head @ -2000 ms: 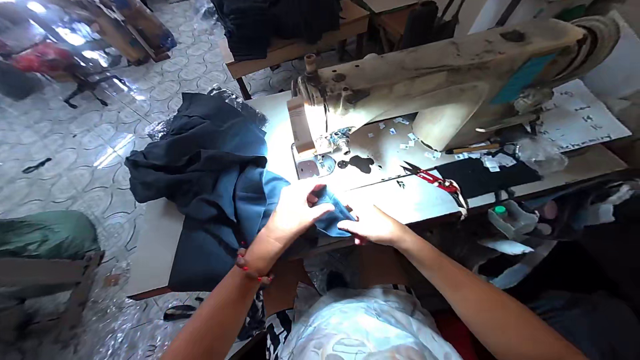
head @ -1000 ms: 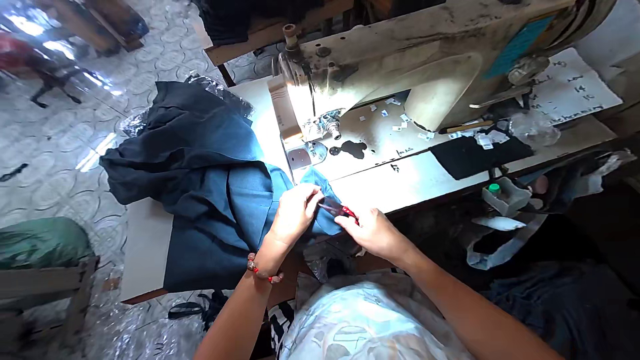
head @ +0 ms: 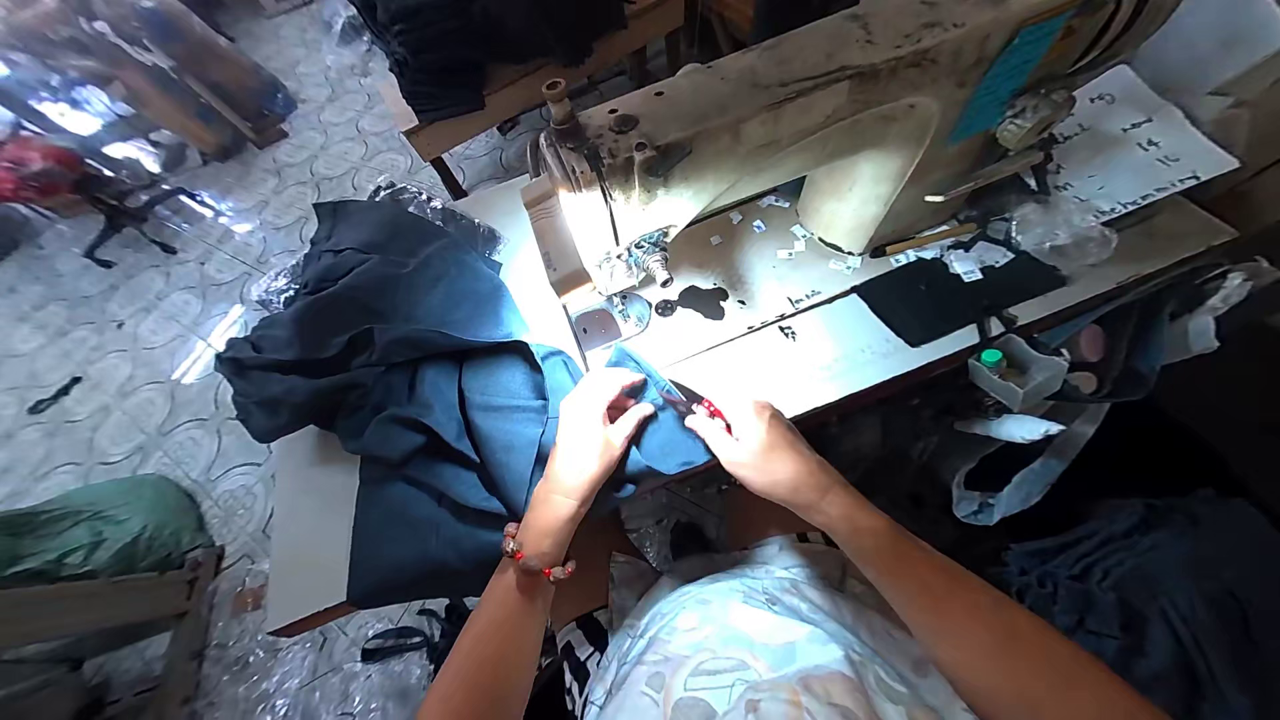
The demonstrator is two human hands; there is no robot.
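Note:
Dark blue fabric point(head: 440, 420) lies in folds over the left part of the sewing table, and its lit corner reaches my hands. My left hand point(head: 590, 430), with a beaded bracelet at the wrist, pinches that corner between thumb and fingers. Red-handled scissors point(head: 708, 408) are in my right hand point(head: 750, 445), their dark blades pointing left at the cloth beside my left fingertips. Whether the blades are apart is too small to tell. Just beyond the hands stands the sewing machine point(head: 740, 120), its needle area and metal plate point(head: 612, 322) brightly lit.
On the table point(head: 780, 350) at right lie a black cloth point(head: 920, 305), small labels, a wooden-handled tool point(head: 925, 240) and a paper with writing point(head: 1140, 140). A white container point(head: 1017, 372) hangs at the front edge. A green sack point(head: 100, 530) sits at the lower left.
Two seconds ago the scissors lay on the table to the right of my hands; since then my right hand has taken them up and brought them to the fabric corner.

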